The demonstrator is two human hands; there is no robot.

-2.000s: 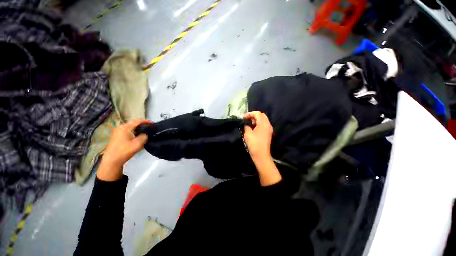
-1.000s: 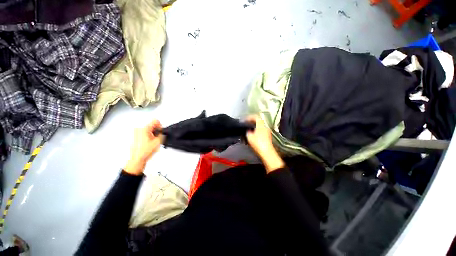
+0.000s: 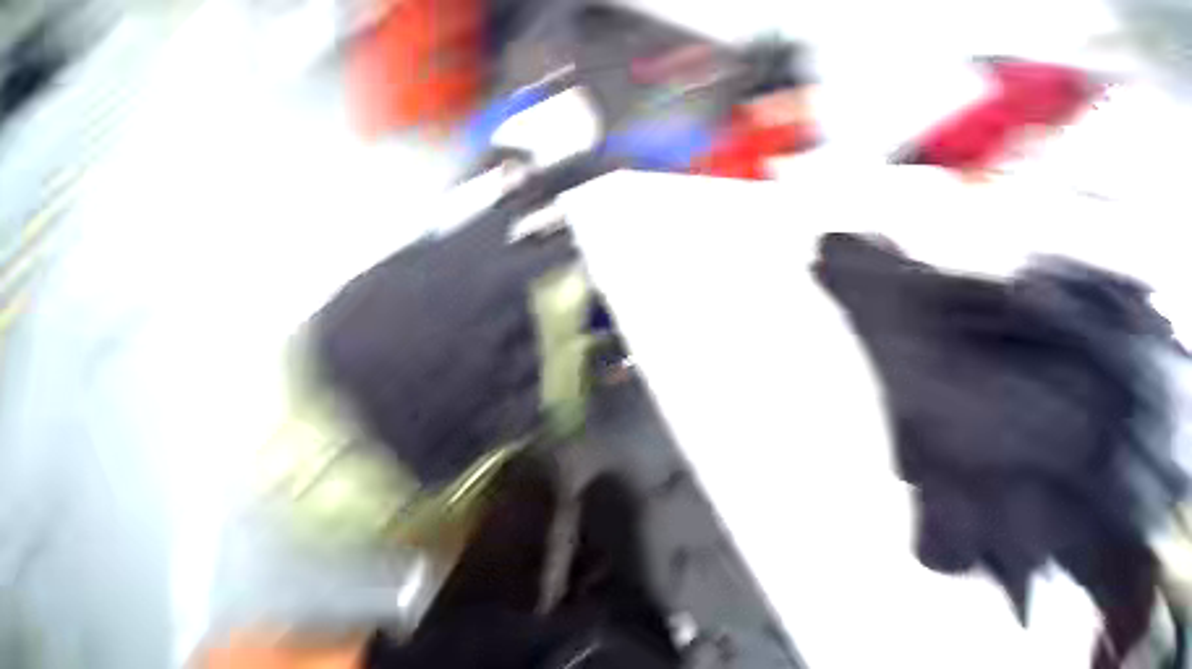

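The view is strongly blurred. Neither of my hands can be made out, and the black garment held earlier cannot be told apart. A stack of black garments [image 3: 431,346] lies left of the table, with green wrapping cloth [image 3: 347,490] showing at its edges. A large crumpled pile of dark garments [image 3: 1007,405] lies on the right part of the white table [image 3: 732,353]. My dark-clothed legs show at the bottom centre.
An orange-red stool [image 3: 416,65] is at the top left. Blue and white items lie beyond the stack. Red cloth [image 3: 1013,115] shows at the table's far side. Yellow floor tape [image 3: 29,248] is at the left edge. An orange-tan blur is at the bottom left.
The view has swung right towards the table, bringing the dark pile into sight. The hands and held garment no longer show, nor do the plaid garments.
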